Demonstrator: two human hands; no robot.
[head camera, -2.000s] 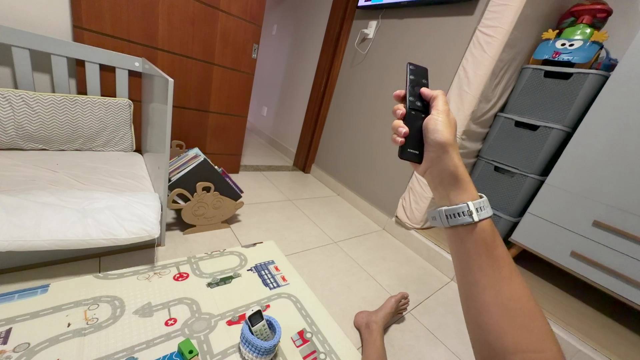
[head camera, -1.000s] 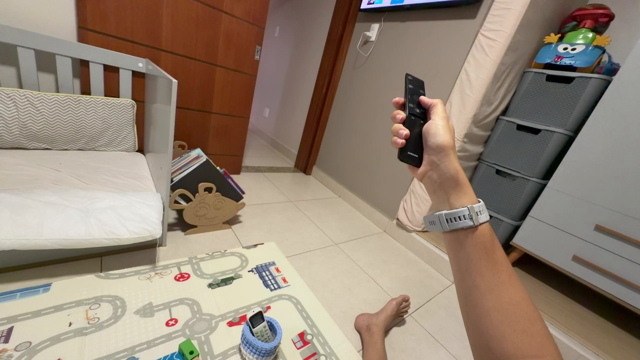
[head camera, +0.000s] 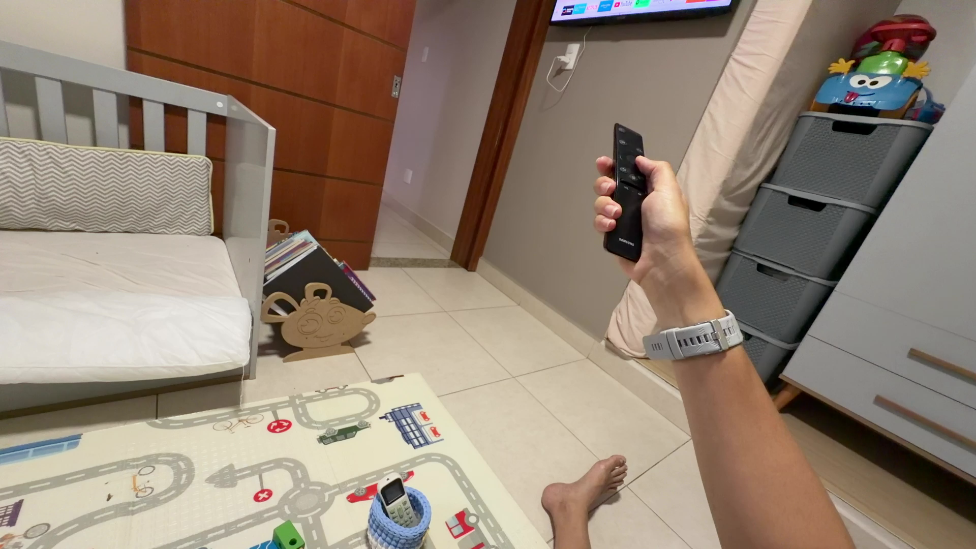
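My right hand (head camera: 648, 202) is raised at the right of centre, its fingers wrapped around a black Samsung TV remote control (head camera: 628, 206) with the thumb lying on its buttons. The remote stands nearly upright, below and right of the wall-mounted television (head camera: 640, 11), whose lower edge shows a row of app tiles. A light grey watch band (head camera: 694, 338) circles the wrist. My left hand is out of view. Down on the play mat (head camera: 229, 488), a blue crocheted basket (head camera: 398, 526) holds a pale handset-like remote (head camera: 396, 499).
A grey crib-style bed (head camera: 248, 191) is at left beside a wooden book holder (head camera: 324, 324) with books. At right stand stacked grey storage boxes (head camera: 846, 160) topped by toys (head camera: 869, 88), and a grey dresser (head camera: 900, 328). A bare foot (head camera: 585, 492) rests on the tiles near the mat.
The view has tilted up slightly, so more of the television screen shows than two seconds ago. My right hand still holds the remote.
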